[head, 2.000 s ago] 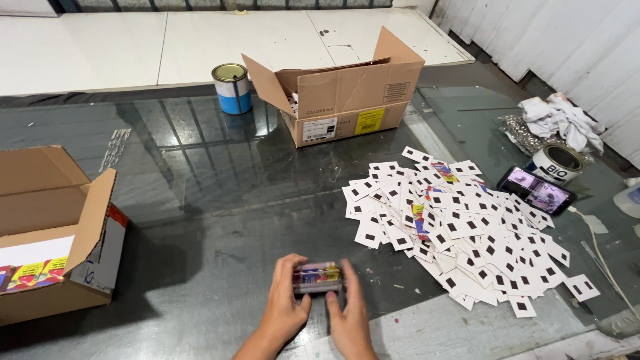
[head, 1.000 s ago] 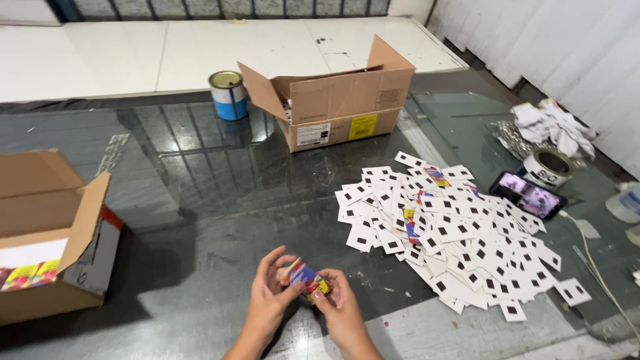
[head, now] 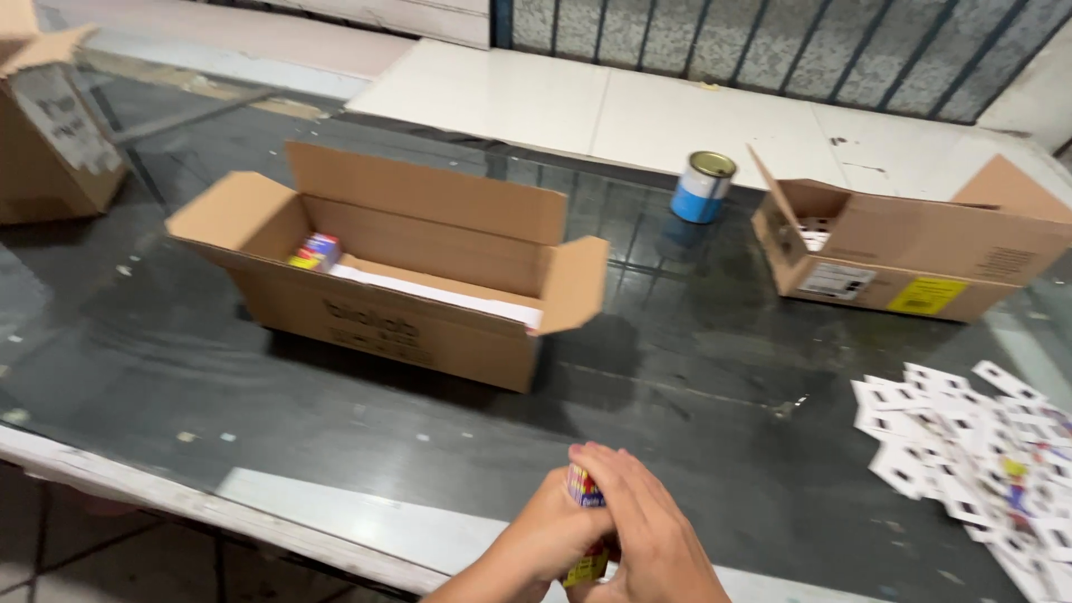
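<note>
A small stack of colourful printed cards (head: 589, 563) is held between my left hand (head: 536, 536) and my right hand (head: 649, 519), low in the middle of the view, above the table's front edge. My fingers cover most of the stack. To the right lies a spread pile of white cards with dark squares (head: 946, 435), some showing printed colour. Up and to the left stands an open cardboard box (head: 394, 322); inside it, a colourful stack (head: 316, 251) sits at the left end beside a white surface.
A blue and white tin can (head: 703, 188) stands behind, next to an open cardboard box (head: 946, 243) with white cards inside. Another cardboard box (head: 50, 142) is at the far left. All are on a dark glass-topped table (head: 352, 452).
The view has swung left, bringing the whole left box into sight. My hands, earlier turning the stack with its printed faces showing, are now closed around it.
</note>
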